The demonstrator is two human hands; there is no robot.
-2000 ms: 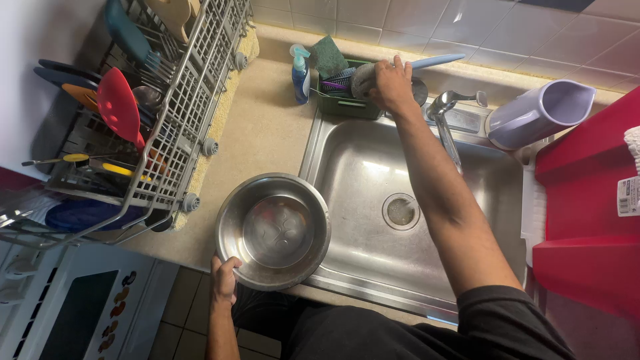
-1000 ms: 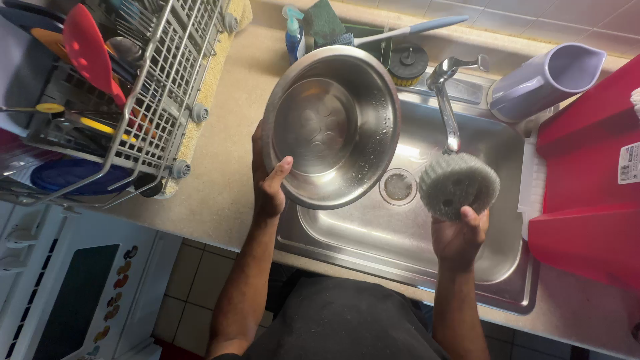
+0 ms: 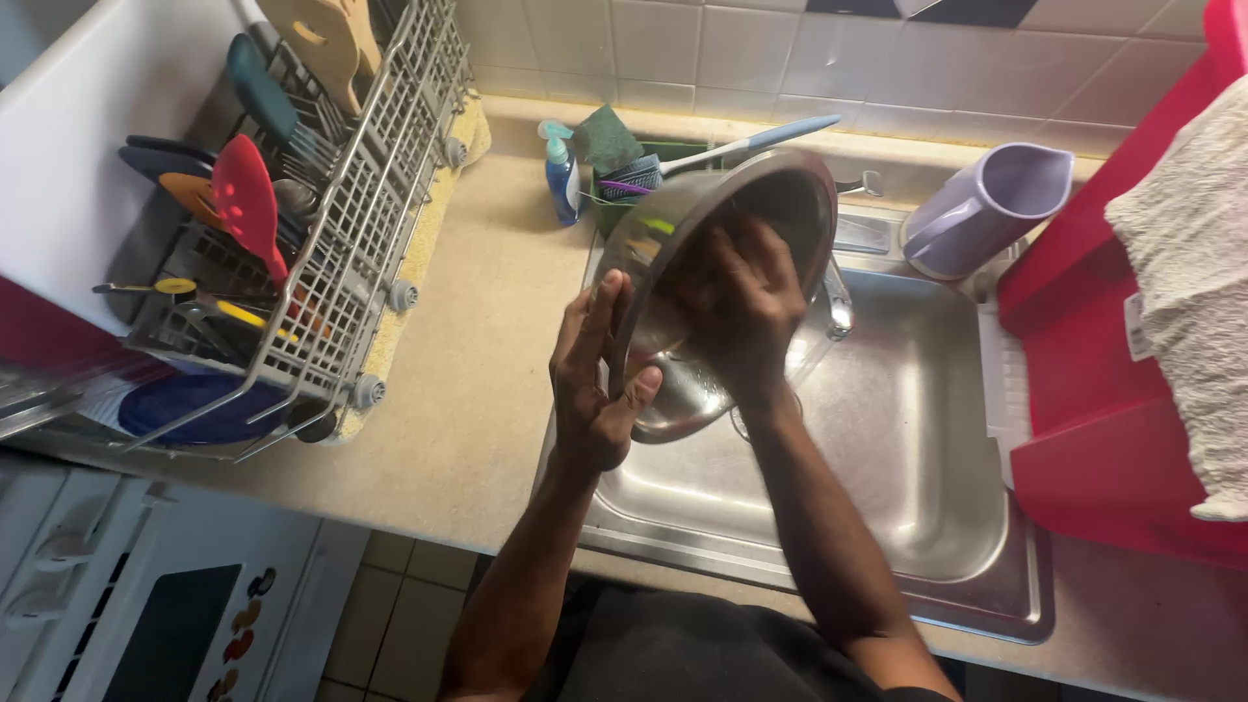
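A stainless steel bowl [image 3: 673, 390] is tilted on its side above the left part of the metal sink [image 3: 907, 419]. My left hand [image 3: 600, 380] grips its rim at the lower left, thumb on the inside and fingers on the outside. Inside the bowl is my right hand [image 3: 746, 292], its fingers curled against the inner wall. Whether the round scrubber is under those fingers cannot be seen. Behind the bowl, a green caddy [image 3: 673, 151] holds a green scouring pad [image 3: 606, 139] and a dish brush with a blue handle [image 3: 780, 134]. The faucet [image 3: 838, 302] is partly hidden by the bowl.
A dish rack [image 3: 331, 234] with utensils stands at the left, beside a blue spray bottle [image 3: 563, 180] on the counter [image 3: 468, 341]. Right of the faucet is a lavender pitcher [image 3: 985, 210]. A red plastic bin [image 3: 1082, 390] with a pale cloth [image 3: 1189, 283] borders the sink's right side.
The bowl has tipped from facing up to lying on its side. My right hand, which held the grey round scrubber over the sink a second ago, has moved left into the bowl.
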